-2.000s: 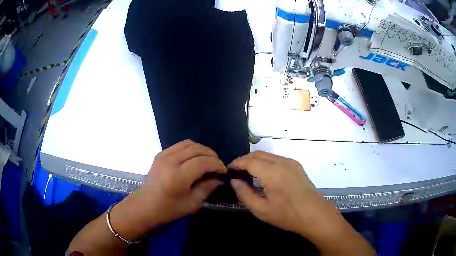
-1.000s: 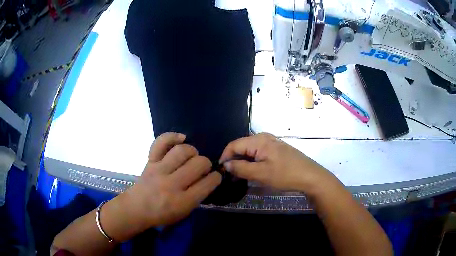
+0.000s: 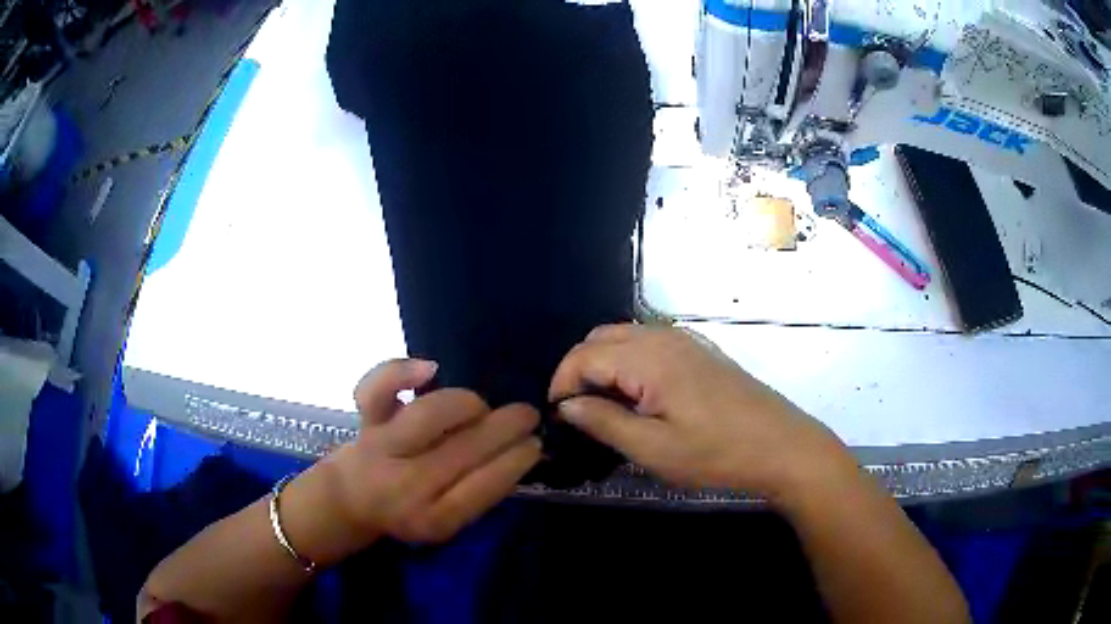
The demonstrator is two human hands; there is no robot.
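A large black fabric panel lies flat on the white table, left of the sewing machine, its narrow end towards me. My left hand rests on the left of that narrow end, fingertips at the black fold. My right hand pinches the fold between thumb and index finger. The two hands' fingertips nearly meet. The fold is dark and partly hidden by my fingers, so its shape is unclear. Whether my left fingers grip it is hard to tell.
The white sewing machine stands at upper right. Snips with pink and blue handles and a black smartphone lie right of the needle area. A tape measure runs along the front table edge. Blue tape marks the left side.
The whole scene has shifted slightly right and up in the view. My left fingers have straightened and spread somewhat. My right hand still pinches the fold. The panel lies much as before.
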